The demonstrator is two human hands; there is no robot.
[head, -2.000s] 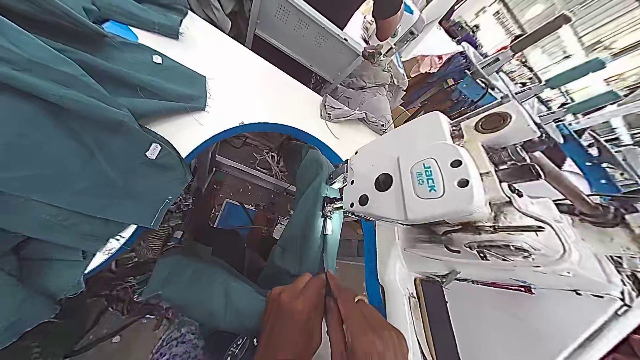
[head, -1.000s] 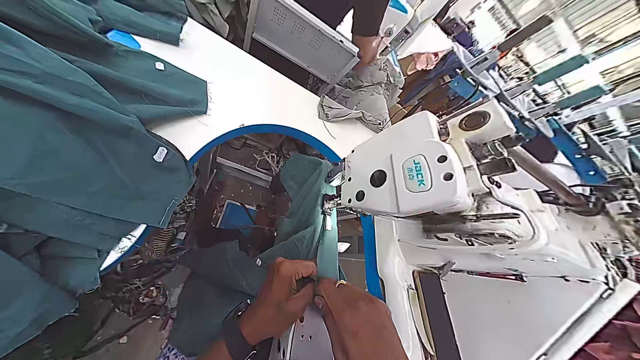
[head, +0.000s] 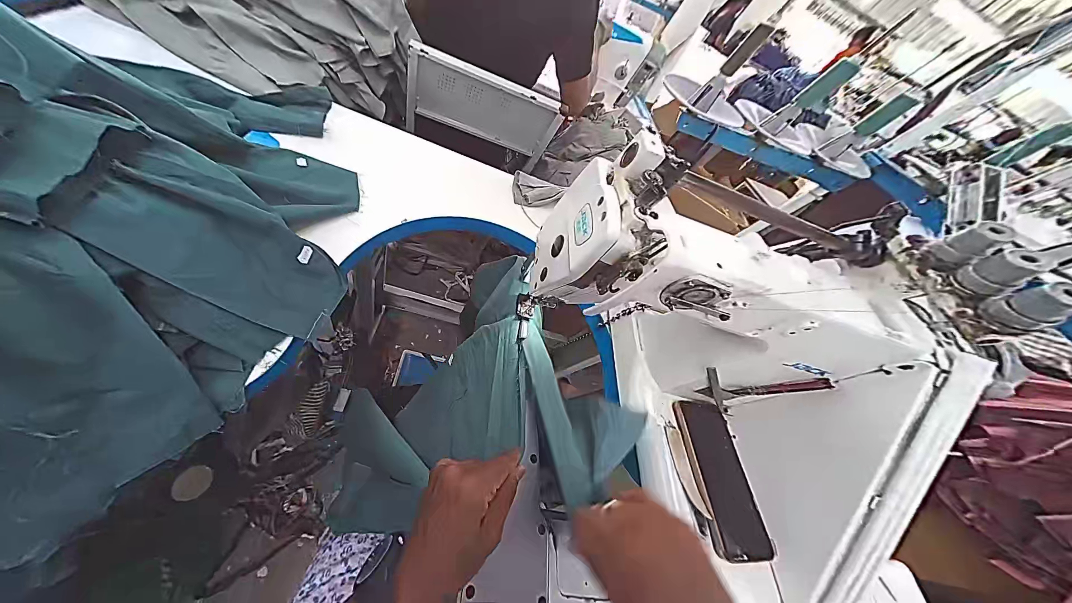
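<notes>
A white Jack sewing machine (head: 578, 234) stands at the centre, its presser foot (head: 525, 308) over teal fabric (head: 481, 385). My left hand (head: 465, 502) pinches the edge of this fabric on the near side of the foot, above the machine's narrow white arm (head: 523, 544). To its right, my right hand (head: 624, 528), blurred by motion, grips a teal strip (head: 554, 410) that runs up to the foot. The two pieces spread apart between my hands. Part of the fabric hangs down on both sides of the arm.
Teal cut pieces (head: 167, 243) are heaped on the white table (head: 419, 180) at left. A phone (head: 724, 481) lies on the machine bed. Thread cones (head: 1009, 268) stand at right. Beyond the table, a person's arm (head: 576, 84) reaches to grey fabric (head: 582, 151).
My hands, together at the fabric a second ago, are now apart, with the right hand moved rightward holding the strip. The view has swung to the right.
</notes>
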